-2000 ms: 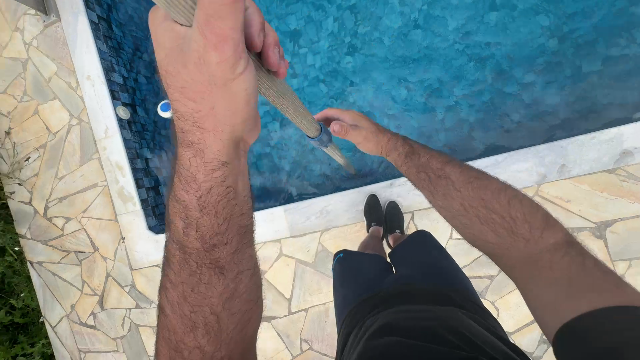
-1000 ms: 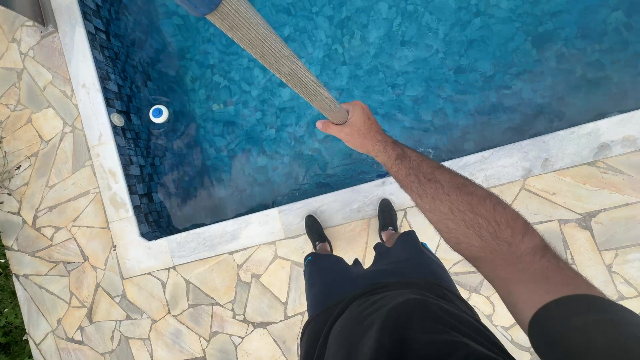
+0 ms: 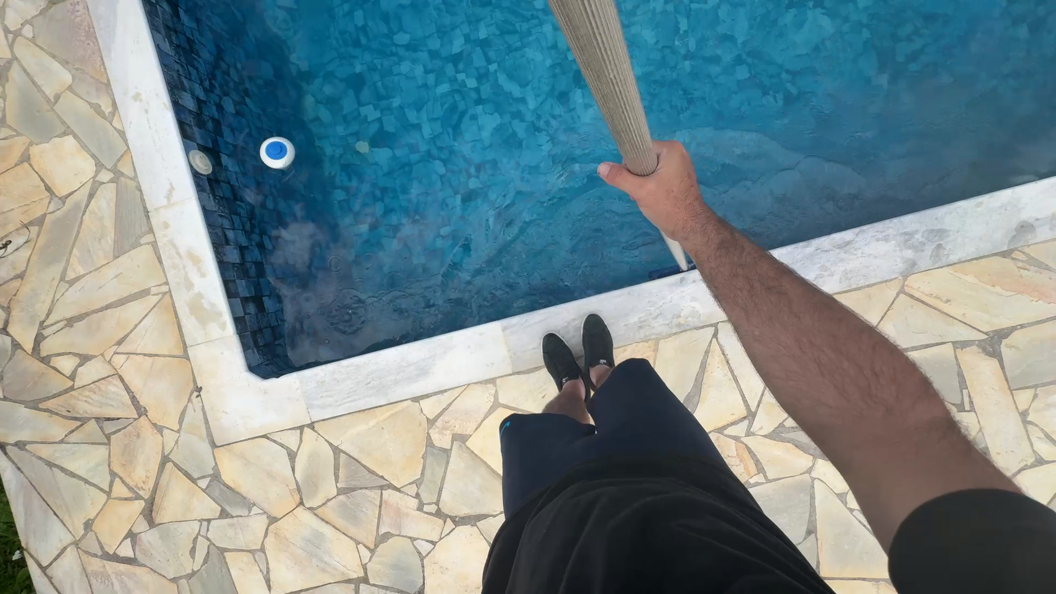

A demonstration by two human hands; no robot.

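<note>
My right hand [image 3: 664,186] is wrapped around a ribbed grey-beige pole [image 3: 606,78], over the water near the pool's front edge. The pole rises past the top of the view, and its thinner pale lower part [image 3: 675,250] comes out below my hand. A dark blue piece [image 3: 667,271] shows at its lower end beside the marble edge, partly hidden by my forearm. My left hand is out of view.
A white and blue round float [image 3: 277,153] lies in the pool near its left wall, beside a pale round wall fitting [image 3: 200,162]. White marble coping [image 3: 404,363] borders the water. My feet in dark shoes [image 3: 562,360] stand at its edge on irregular stone paving [image 3: 363,437].
My left hand, on the pole two seconds ago, has left the view. My right hand, beside the pole then, has closed around it. My feet have come closer together since one second ago.
</note>
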